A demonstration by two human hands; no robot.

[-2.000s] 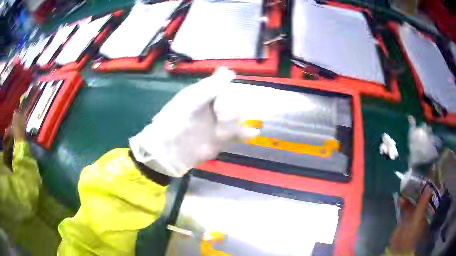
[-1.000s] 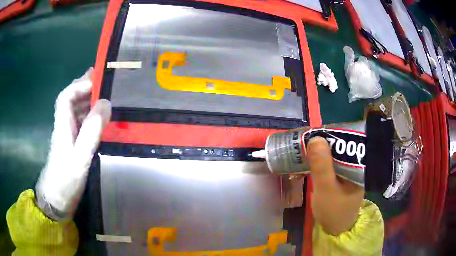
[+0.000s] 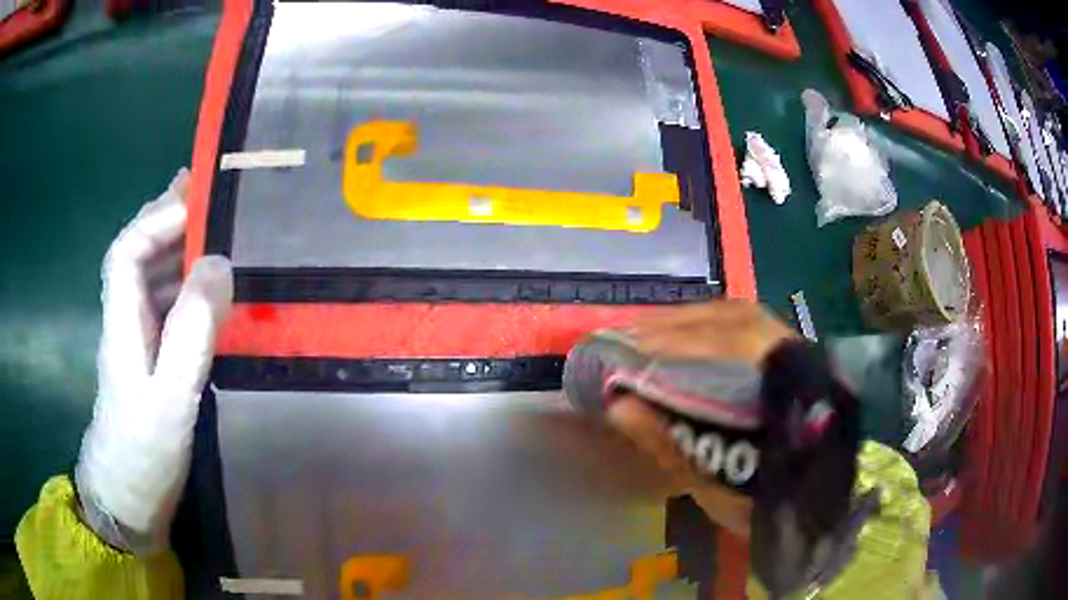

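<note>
My left hand [image 3: 146, 363], in a white glove, grips the left edge of the red foam tray [image 3: 387, 329], thumb on top. My bare right hand [image 3: 714, 375], blurred, is wrapped around the glue tube [image 3: 691, 410], marked with zeros, over the top right of the lower display panel [image 3: 387, 469]. The tube's nozzle is hidden. The upper display panel [image 3: 469, 106] lies in the tray with an orange flex cable [image 3: 504, 205] and a pale strip [image 3: 264, 159] on its silver back. The lower panel's black border [image 3: 410, 373] shows left of the tube.
Right of the tray are a white crumpled scrap [image 3: 765, 168], a clear plastic bag [image 3: 848, 164], a brown tape roll [image 3: 911, 267] and a crumpled clear wrap [image 3: 937, 381]. Red trays [image 3: 1013, 375] are stacked at the right. Clamped white-covered panels [image 3: 890, 59] stand at the top right.
The right hand and tube have moved slightly left and tilted, and are more blurred. The tray and left hand have shifted slightly left in view. The tape roll is now uncovered.
</note>
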